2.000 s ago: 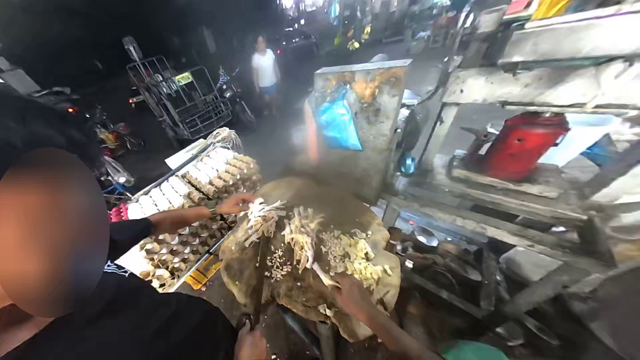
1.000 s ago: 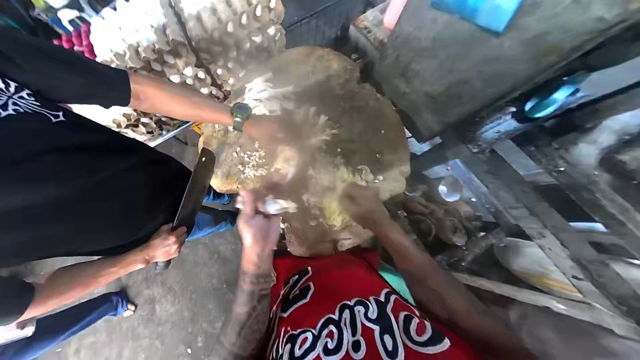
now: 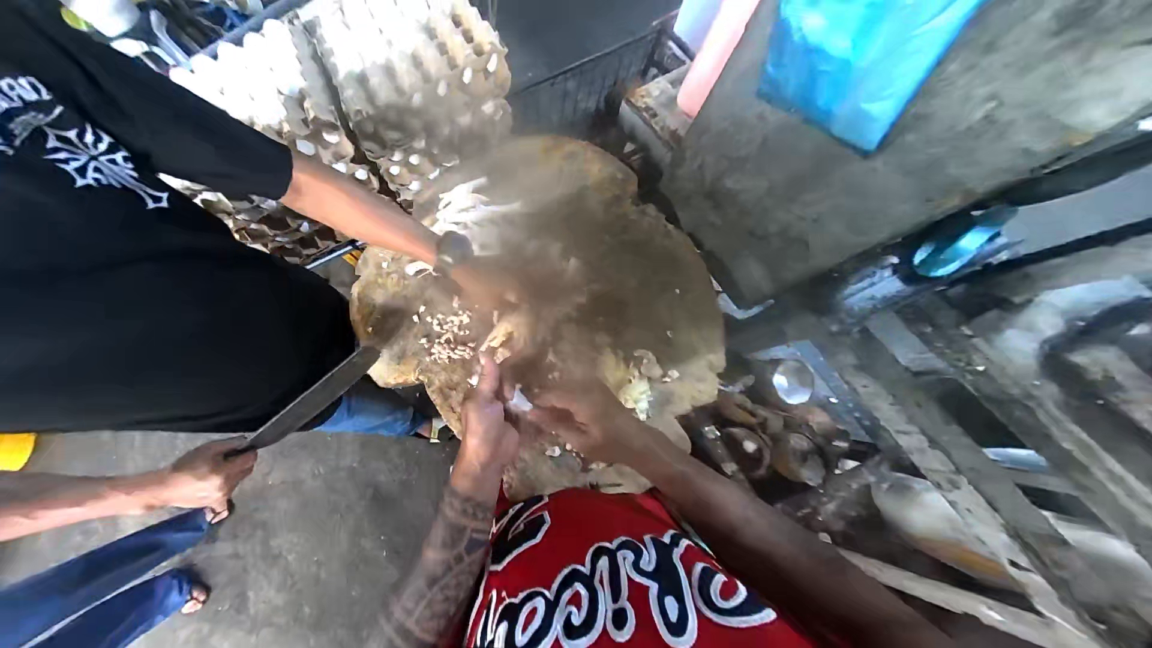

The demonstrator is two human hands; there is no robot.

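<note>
A large round wooden chopping block (image 3: 630, 279) lies before me. My left hand (image 3: 489, 427), its fingers curled, is at the near edge and grips a small white piece (image 3: 519, 400). My right hand (image 3: 580, 414) is beside it, fingers pointing towards that piece; blur hides whether it holds anything. Chopped pale bits (image 3: 447, 333) lie left of my hands, yellowish pieces (image 3: 637, 391) to the right, and long whitish strips (image 3: 468, 205) at the far left of the block. A co-worker's hand (image 3: 481, 283), watch on the wrist, reaches over the block just beyond my hands.
At the left the co-worker's other hand (image 3: 202, 472) holds a large knife (image 3: 310, 400), its tip by the block. Stacked egg trays (image 3: 414, 63) stand behind. A grey panel (image 3: 990, 135) with a blue plastic bag (image 3: 864, 63) rises at the right, near a slatted wooden frame (image 3: 927, 405).
Since a second ago my right hand has moved left, away from the yellowish pieces, to beside my left hand. The co-worker's knife has come nearer the block. The view has tilted down since the oldest frame.
</note>
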